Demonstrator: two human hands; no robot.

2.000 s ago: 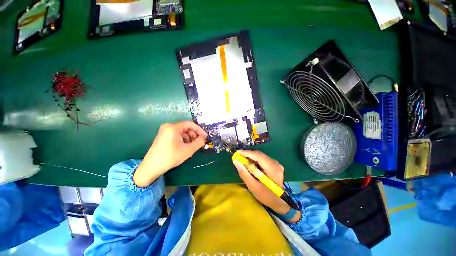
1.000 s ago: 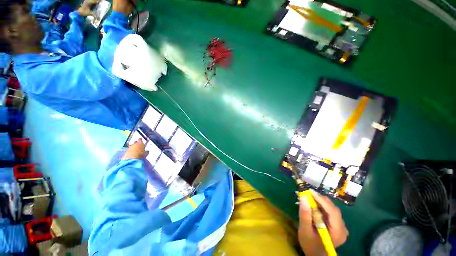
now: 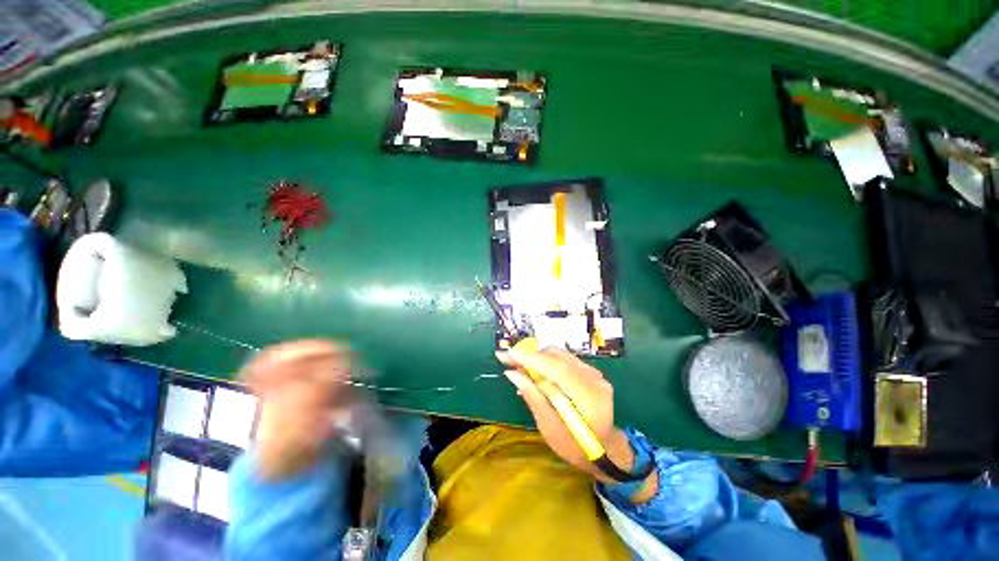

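My right hand [image 3: 567,403] holds the yellow soldering iron [image 3: 561,411]; its dark metal tip points up and left, over the near left corner of the opened tablet [image 3: 502,236]. The tablet lies flat, with a silver-white centre and an orange strip. My left hand [image 3: 298,397] is strongly blurred above the bench's front edge, left of the tablet. A blurred greyish shape shows beside it; I cannot tell whether the hand holds it. Thin solder wire [image 3: 422,389] runs from the white roll-like object [image 3: 110,290] towards my right hand.
A red wire heap [image 3: 294,208] lies left. More opened tablets [image 3: 394,132] lie further back. The fan [image 3: 712,283], round grey object [image 3: 736,386], blue box [image 3: 819,362] and sponge [image 3: 900,411] stand right. A tray of white packs [image 3: 159,444] is below the bench edge. A blue sleeve shows far left.
The view has swung back from the left. My left hand has risen from the tray to the bench's front edge. My right hand still holds the iron, its tip near the tablet's corner.
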